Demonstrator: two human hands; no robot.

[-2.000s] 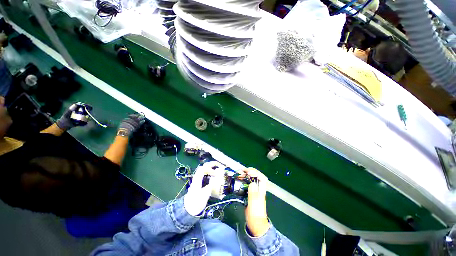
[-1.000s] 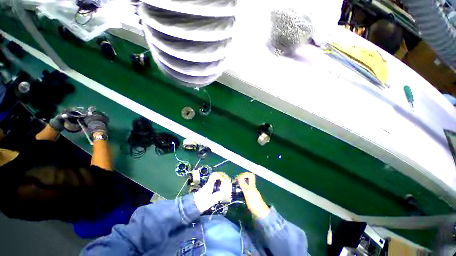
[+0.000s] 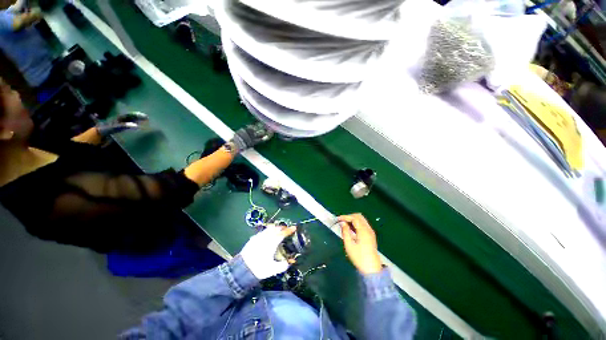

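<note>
My left hand (image 3: 267,252), in a white glove, grips a dark and silver motor unit (image 3: 293,244) above the green bench. My bare right hand (image 3: 359,243) is apart from the unit, over the white rail. Its thumb and forefinger are close together by a thin dark strand, and whether they hold it is unclear. A round unit with thin wires (image 3: 255,216) lies beyond my left hand. Another small unit with a lead (image 3: 292,277) lies nearer my body. Silver and dark parts (image 3: 278,190) lie beside the rail.
A dark and silver unit (image 3: 363,183) sits on the green conveyor (image 3: 425,219). A ribbed duct (image 3: 305,66) hangs overhead and hides part of the belt. A coworker's gloved hand (image 3: 251,136) reaches over the rail at left. Dark loops (image 3: 240,178) lie nearby. The shelf holds a parts bag (image 3: 457,56).
My right hand has moved away from the unit, out to the rail. My left hand still holds the unit. The coworker's hand has reached to the conveyor. The view has shifted.
</note>
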